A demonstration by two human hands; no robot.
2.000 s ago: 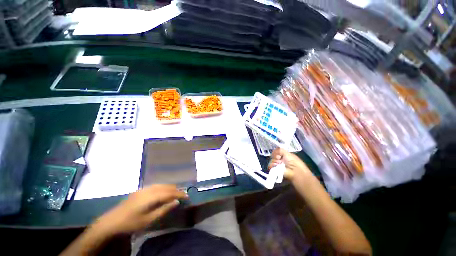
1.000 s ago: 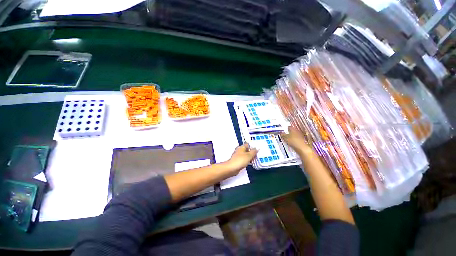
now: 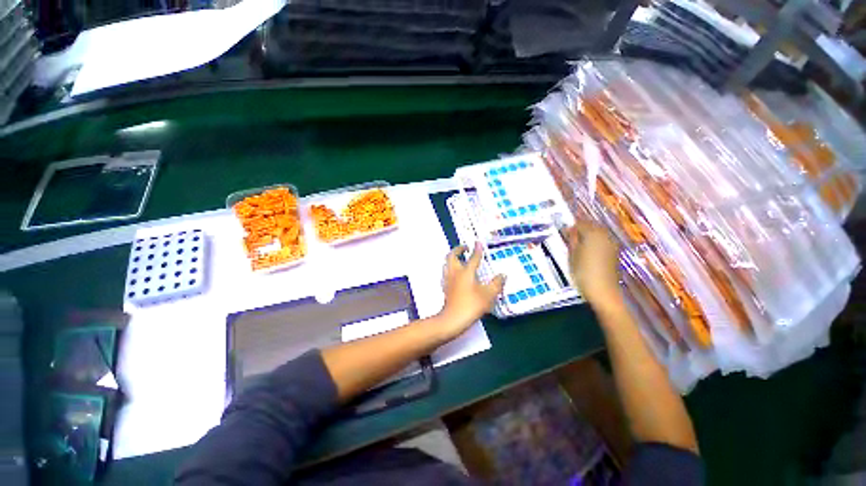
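Stacked white front housings (image 3: 517, 195) with blue keys lie overlapping at the right of the bench. My left hand (image 3: 469, 288) is at the left edge of the stack, its fingers apart around a housing's edge. My right hand (image 3: 591, 254) is at the right edge of the same stack, fingertips against a housing. The fingertips are small and partly hidden, so the exact grip of each hand is unclear. The dark assembly jig (image 3: 285, 346) lies in front of me with no housing on it, partly covered by my left forearm.
Two clear tubs of orange keycaps (image 3: 271, 228) stand behind the jig. The perforated rubber keypad stack (image 3: 167, 266) is at left, with green circuit boards (image 3: 78, 427) nearer me. An empty housing frame (image 3: 93, 190) lies far left. Bagged parts (image 3: 684, 209) are heaped right.
Since two seconds ago, the housings that my right hand held tilted now lie on the stack, and my left hand has moved over from the jig's front edge. Since one second ago, the upper housing has shifted slightly.
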